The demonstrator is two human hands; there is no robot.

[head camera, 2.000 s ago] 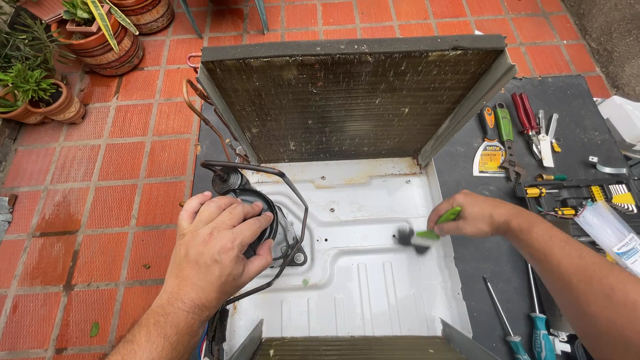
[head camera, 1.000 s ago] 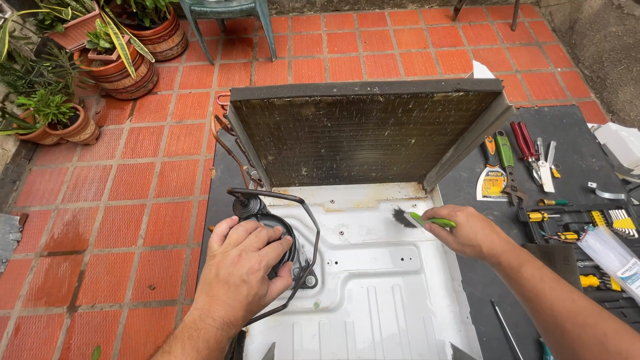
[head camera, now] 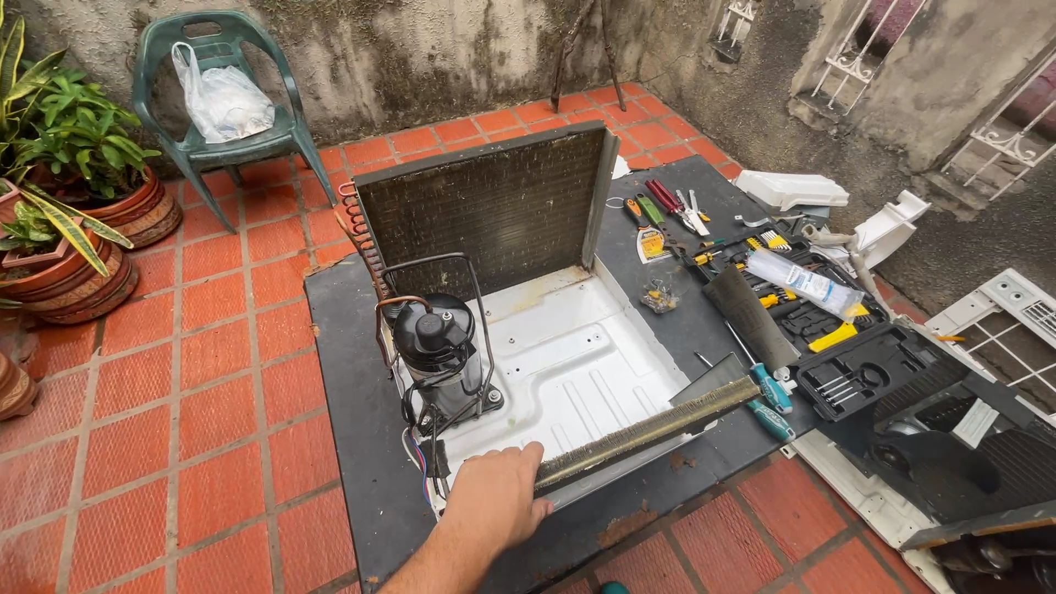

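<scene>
My left hand (head camera: pixel 495 499) is at the near edge of a white metal air-conditioner base pan (head camera: pixel 569 363), with its thumb and index finger around the left end of the near finned coil (head camera: pixel 652 429). A black compressor (head camera: pixel 437 346) with copper tubing and a bent black tube stands at the pan's left side, beyond my hand. Along the far edge, a large dirty finned coil (head camera: pixel 487 214) stands upright. Coloured wires (head camera: pixel 423 466) hang beside the compressor. My right hand and the green brush are out of view.
On the dark table (head camera: pixel 346 388) at right lie a scraper (head camera: pixel 650 239), red-handled pliers (head camera: pixel 662 196), teal screwdrivers (head camera: pixel 771 392) and an open tool case (head camera: pixel 862 375). White plastic parts lie beyond. Air-conditioner housing parts (head camera: pixel 932 470) are at lower right; a green chair (head camera: pixel 223 99) and potted plants stand at left.
My left hand has left the compressor and is now at the near coil. My right hand, which held the green brush over the pan, has gone out of view. The view has shifted widely.
</scene>
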